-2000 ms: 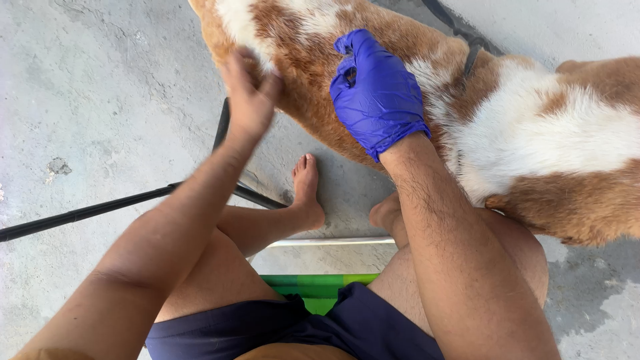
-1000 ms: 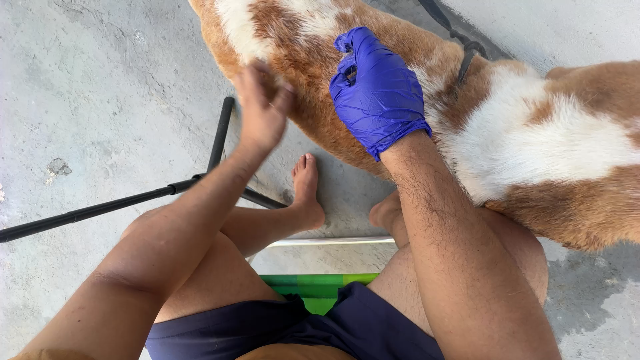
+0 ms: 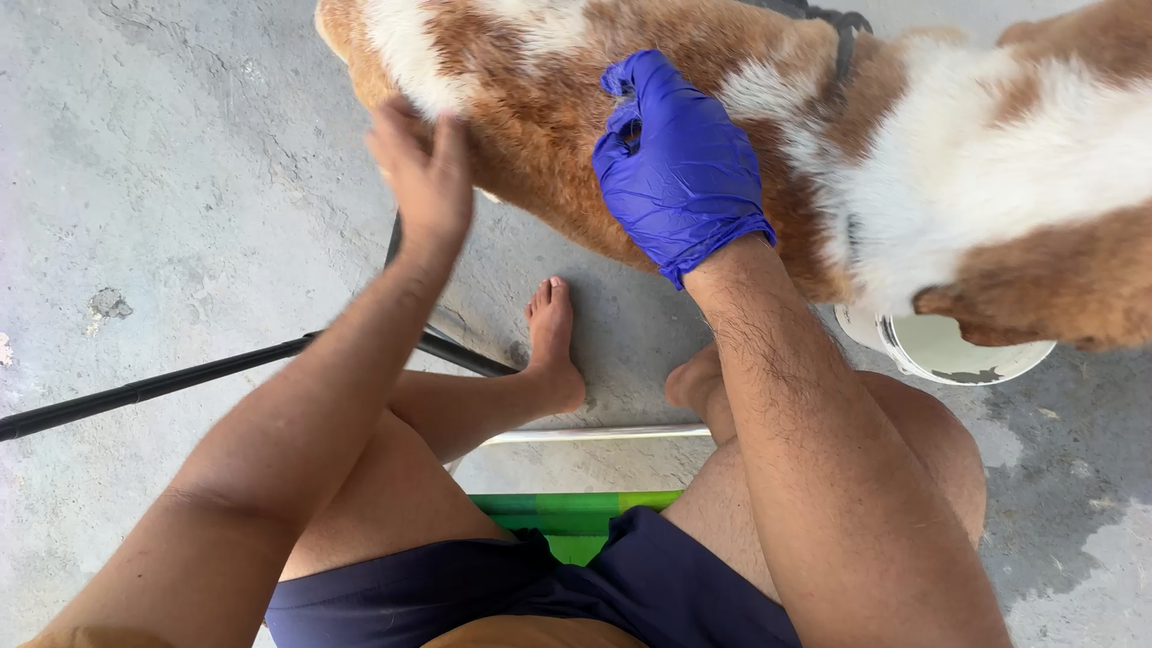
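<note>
A brown-and-white dog (image 3: 558,135) stands across the top of the view, its head at the right and a dark collar (image 3: 846,49) around its neck. My right hand (image 3: 679,166), in a blue disposable glove, rests over the dog's back with fingers curled; a little loose hair shows at the fingertips, and whether they pinch the coat cannot be told. My left hand (image 3: 423,171) is bare and blurred, at the dog's side near its rear, fingers apart and holding nothing visible.
A white bucket (image 3: 972,360) stands under the dog's head, beside a wet patch on the concrete floor (image 3: 180,225). A black pole or tripod leg (image 3: 180,378) runs in from the left. I sit on a green seat (image 3: 576,513) with a metal bar (image 3: 603,434) before it.
The dog's head has shifted, and the white bucket under it now shows. My left hand has moved left along the dog's side since one second ago. My gloved right hand stays in place.
</note>
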